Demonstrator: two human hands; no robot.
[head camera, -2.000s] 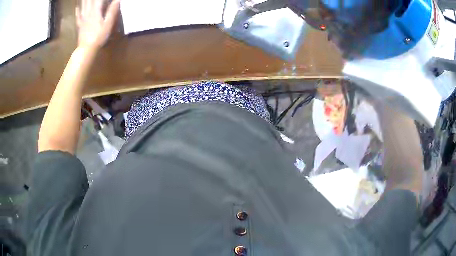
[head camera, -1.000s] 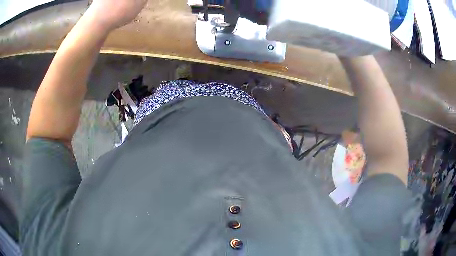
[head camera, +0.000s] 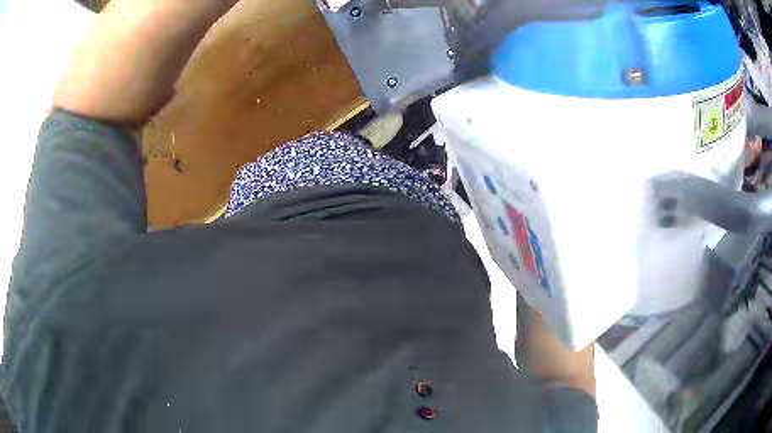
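The cutting machine, with a blue motor (head camera: 592, 55) and a white control box (head camera: 550, 186), fills the upper right, large and close. Its silver base plate (head camera: 394, 51) with screws shows at the top centre and reaches past the table edge. My left forearm runs up and out at the top left; my left hand is cut off by the top edge. My right forearm shows below the white box, and my right hand is hidden behind the machine.
The brown table (head camera: 254, 93) lies at the upper left, its pale edge close to my body. A bright white area (head camera: 25, 51) is at the far left. Dark and white scraps or objects, blurred, are at the right beyond the machine.
The machine now looks much larger and nearer, with its blue motor in view. The table edge has tilted in the view. My left hand has gone out past the top edge.
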